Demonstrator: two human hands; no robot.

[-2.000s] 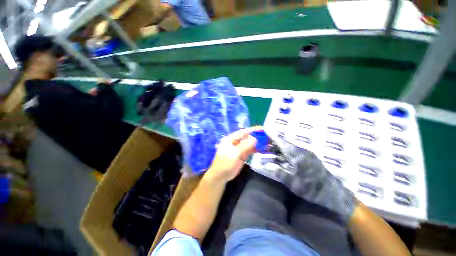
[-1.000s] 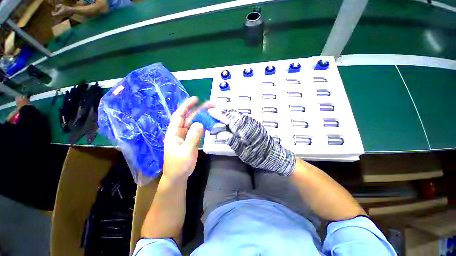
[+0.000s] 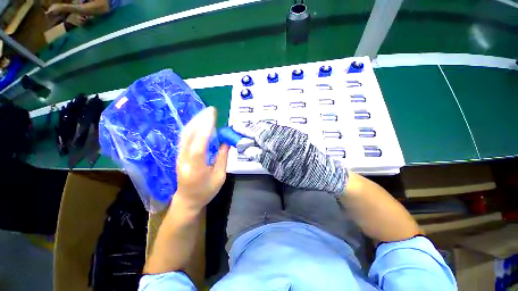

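My right hand (image 3: 284, 150), in a grey-black knit glove, grips a small motor, mostly hidden by the fingers. A blue rubber sleeve (image 3: 229, 136) is on its left end. My bare left hand (image 3: 199, 162) is blurred, just left of the sleeve, with thumb and fingers apart; any light contact with the sleeve is unclear. The white foam tray (image 3: 389, 149) lies beyond and right of my hands. Blue-sleeved motors (image 3: 297, 74) stand along its back row and one in the row before it. Bare grey motors (image 3: 362, 115) lie in the other pockets.
A clear bag of blue sleeves (image 3: 150, 122) lies left of my left hand. Black parts (image 3: 79, 128) lie farther left. An open carton (image 3: 79, 227) of black parts is below the bench edge. A dark cylinder (image 3: 297, 25) stands on the green belt. Another person's hands (image 3: 71, 11) show top left.
The view has swung right and down, then steadied. My left hand's fingers, around the blue sleeve two seconds ago, are now spread beside it. My right hand keeps its grip on the motor.
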